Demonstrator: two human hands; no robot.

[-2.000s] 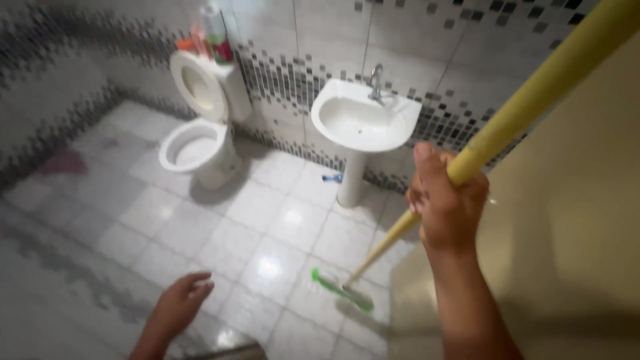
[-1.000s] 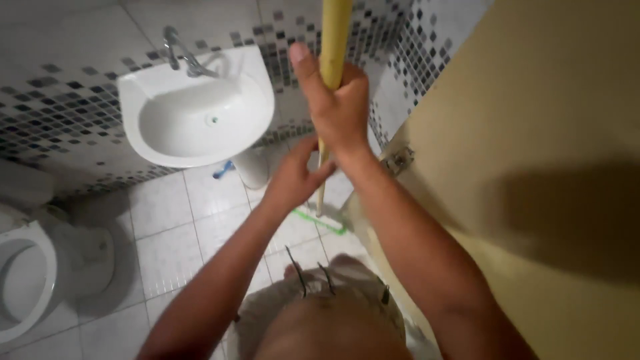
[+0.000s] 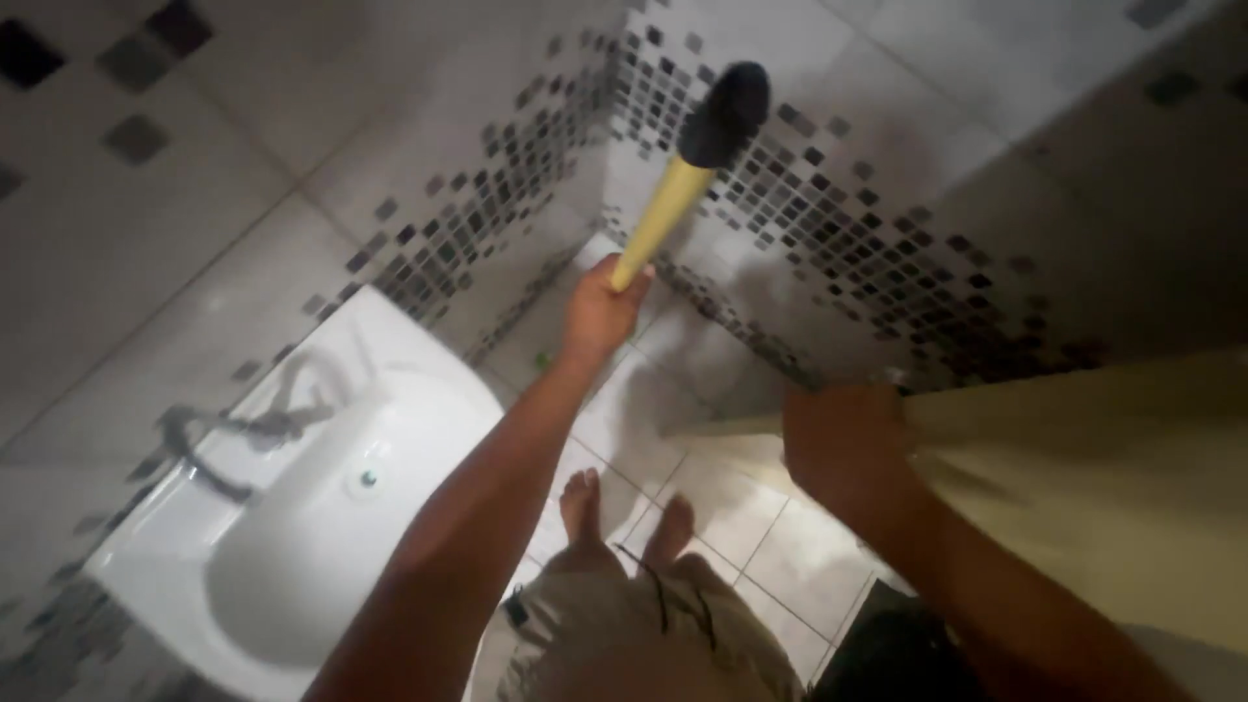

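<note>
My left hand [image 3: 603, 310] is closed around a yellow pole [image 3: 665, 219] with a black end cap that points up toward the corner of the walls. Below my hand the pole is hidden; a small green bit [image 3: 543, 361] shows on the floor beside my left wrist, too small to name. At the right, my right hand [image 3: 846, 434] is at the upper edge of a beige door [image 3: 1092, 468]. Its fingers are blurred and dark, so whether they grip the edge cannot be told.
A white washbasin [image 3: 292, 575] with a metal faucet [image 3: 278, 421] fills the left side. Tiled walls with dark mosaic bands meet in a corner ahead. My bare feet [image 3: 580, 502] stand on the tiled floor [image 3: 790, 556]. Something dark [image 3: 897, 648] lies at the lower right.
My right hand has let go of the yellow pole and moved right to the door's edge; my left hand now holds the pole alone. The view has swung toward the corner, and the toilet is out of sight.
</note>
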